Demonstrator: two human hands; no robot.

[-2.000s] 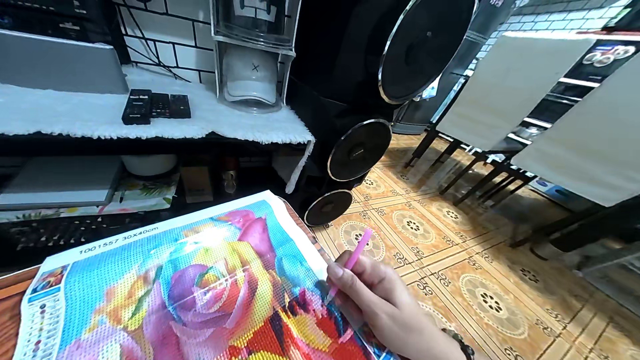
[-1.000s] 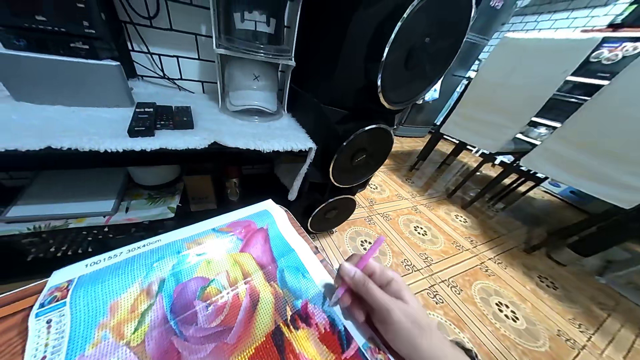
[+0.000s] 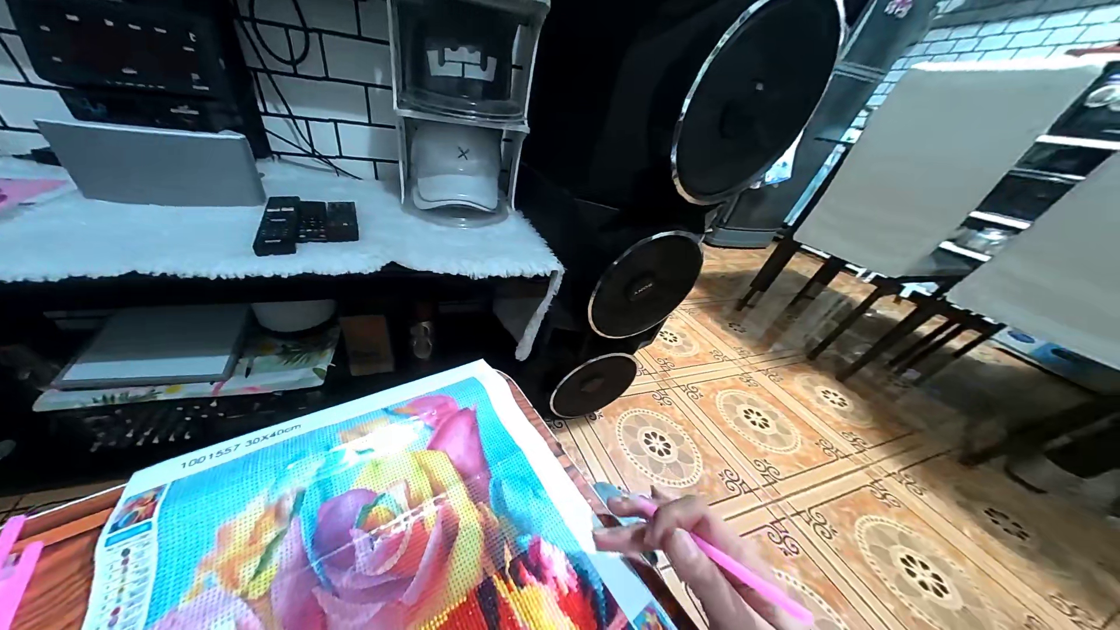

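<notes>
A diamond-painting canvas with colourful roses (image 3: pixel 385 525) lies on a wooden board or tabletop (image 3: pixel 66 560) at the bottom of the view. My right hand (image 3: pixel 691 547) is at the canvas's right edge, its fingers closed around a pink pen-like applicator (image 3: pixel 744 573) whose rear end points down and right. Something small and bluish (image 3: pixel 611 494) shows by the fingertips; I cannot tell what it is. Red and yellow areas of the canvas near the bottom look covered with shiny drills. At the lower left edge is a pink plastic thing (image 3: pixel 17 573), partly cut off. My left hand is out of view.
Behind the canvas stands a black shelf with a white fluffy cover (image 3: pixel 210 236), bearing remote controls (image 3: pixel 302 223) and a clear case with a white cap (image 3: pixel 455 171). Tall black speakers (image 3: pixel 646 284) stand beside it. Cloth-covered chairs (image 3: pixel 945 166) stand on the patterned tile floor (image 3: pixel 752 420) at right.
My right hand has moved from over the canvas's lower right part to its right edge. The pink applicator, which pointed up and right, now slants down and right.
</notes>
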